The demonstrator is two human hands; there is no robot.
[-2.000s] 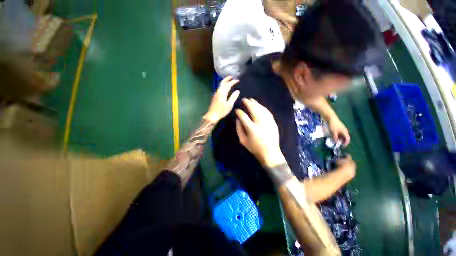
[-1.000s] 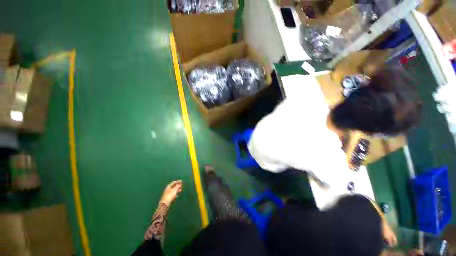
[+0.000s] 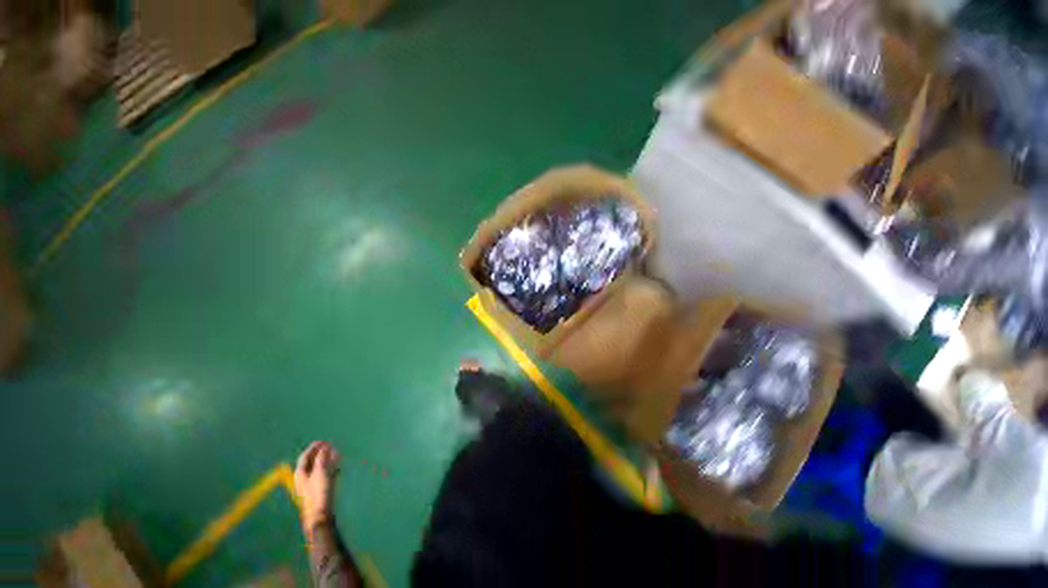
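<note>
My left hand (image 3: 315, 469) hangs over the green floor at the lower left. It is small and blurred, and I cannot tell whether its fingers are apart or closed. No object shows in it. My right hand is not in view. An open carton (image 3: 560, 338) with shiny clear bags (image 3: 523, 262) stands in front of me, right of my left hand. A second open carton (image 3: 801, 465) with similar bags (image 3: 724, 431) stands nearer, to the right. Neither carton is touched by my left hand.
A yellow line (image 3: 552, 396) runs beside the cartons. A pale bench or panel (image 3: 736, 207) and another carton (image 3: 793, 121) are at the upper right. A person in white (image 3: 965, 482) is at the right edge, near something blue (image 3: 845, 454). More cartons (image 3: 207, 35) are at the upper left.
The view has swung right and moved along the aisle. The bagged cartons are now closer, and the person in white is at the right edge. My right hand has left the picture.
</note>
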